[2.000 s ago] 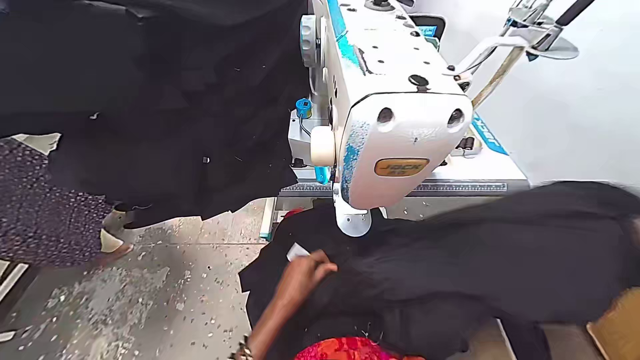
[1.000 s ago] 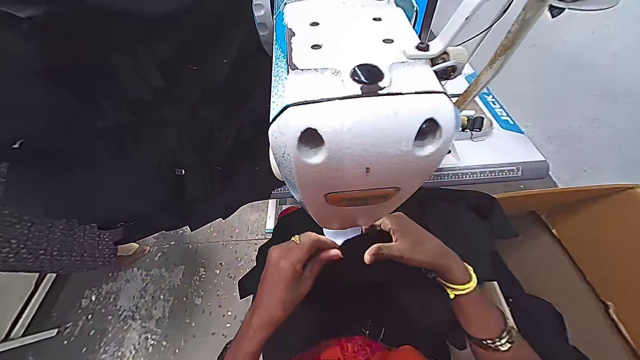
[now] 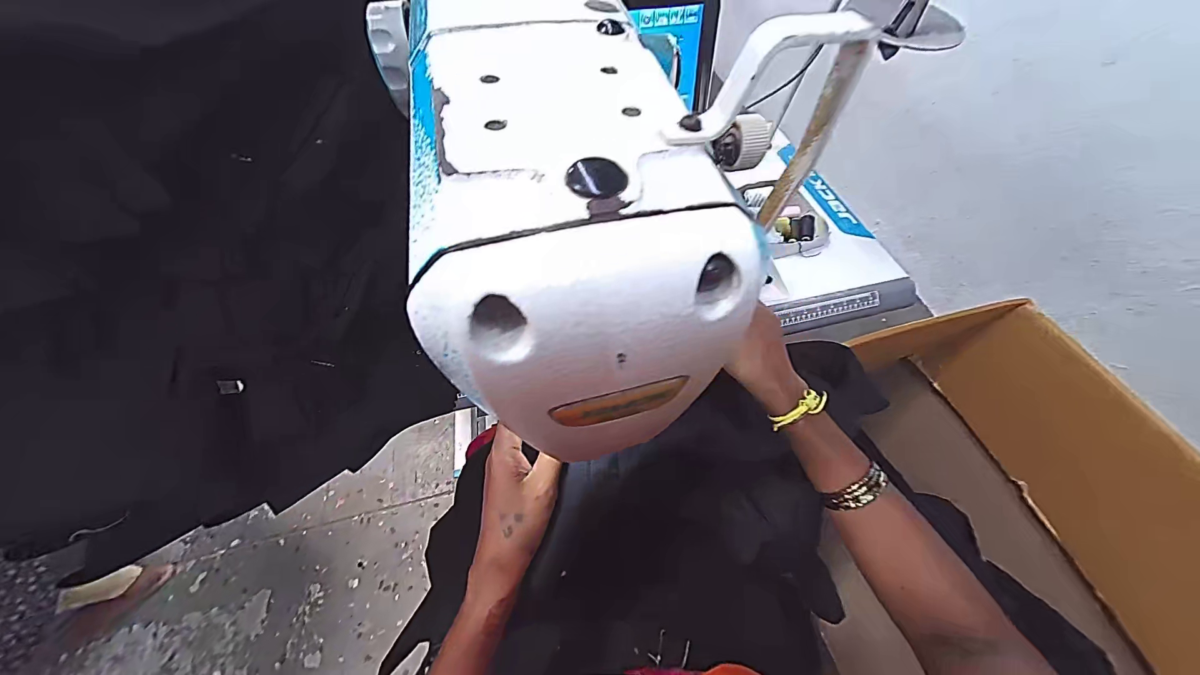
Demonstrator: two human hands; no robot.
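Observation:
The white head of a Jack sewing machine (image 3: 591, 319) fills the middle of the view and hides the needle area. My left hand (image 3: 520, 487) rests on black fabric (image 3: 675, 525) at the machine head's lower left, its fingertips hidden under the head. Behind the head's right side is my right hand (image 3: 761, 352), with only its back and wrist showing. Whether either hand grips the cloth cannot be seen. The fabric spreads from beneath the machine down over my lap.
A large pile of black cloth (image 3: 206, 234) lies at the left. An open cardboard box (image 3: 1059, 422) stands at the right. Behind the machine are a thread stand (image 3: 816, 131), a small tray with bobbins (image 3: 806, 234) and a lit panel (image 3: 675, 47). Another person's foot (image 3: 141, 581) is at lower left.
Two seconds ago only one hand showed, on the cloth. Both hands then met in front of the needle area; now they are apart and partly behind the head. The view has moved closer.

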